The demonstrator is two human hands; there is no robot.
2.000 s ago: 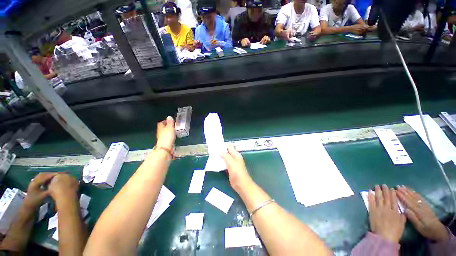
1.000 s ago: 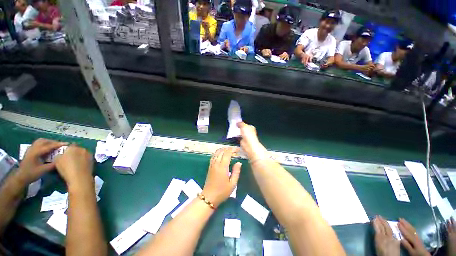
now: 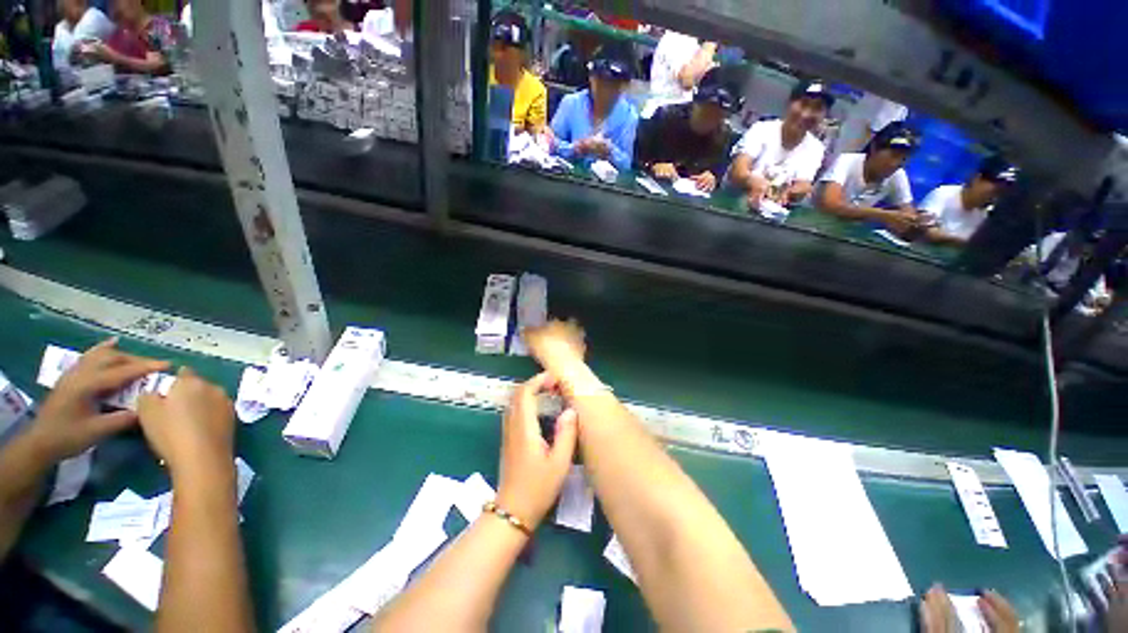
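Note:
Two narrow white printed cartons lie side by side on the dark green belt, the left one (image 3: 495, 314) free of my hands. My right hand (image 3: 559, 346) is blurred and reaches over the rail, its fingers at the near end of the right carton (image 3: 532, 304); the exact grip is partly hidden. My left hand (image 3: 534, 451) is just below my right wrist, thumb and fingers apart, with no held thing visible. Small white slips (image 3: 575, 500) lie under and beside my forearms, and long white pieces (image 3: 393, 544) lie left of my left forearm.
A larger white carton (image 3: 337, 393) leans at the pale rail (image 3: 445, 385) beside crumpled white paper (image 3: 275, 383) and a grey upright (image 3: 266, 198). A neighbour's hands (image 3: 142, 402) work at left. Large white sheets (image 3: 835, 526) lie at right, near another person's fingers (image 3: 971, 612) and a hanging cable (image 3: 1054, 420).
My right hand has moved left with the white carton, bringing it beside the first one on the belt. My left hand, earlier at the first carton, has drawn back to the rail and is open.

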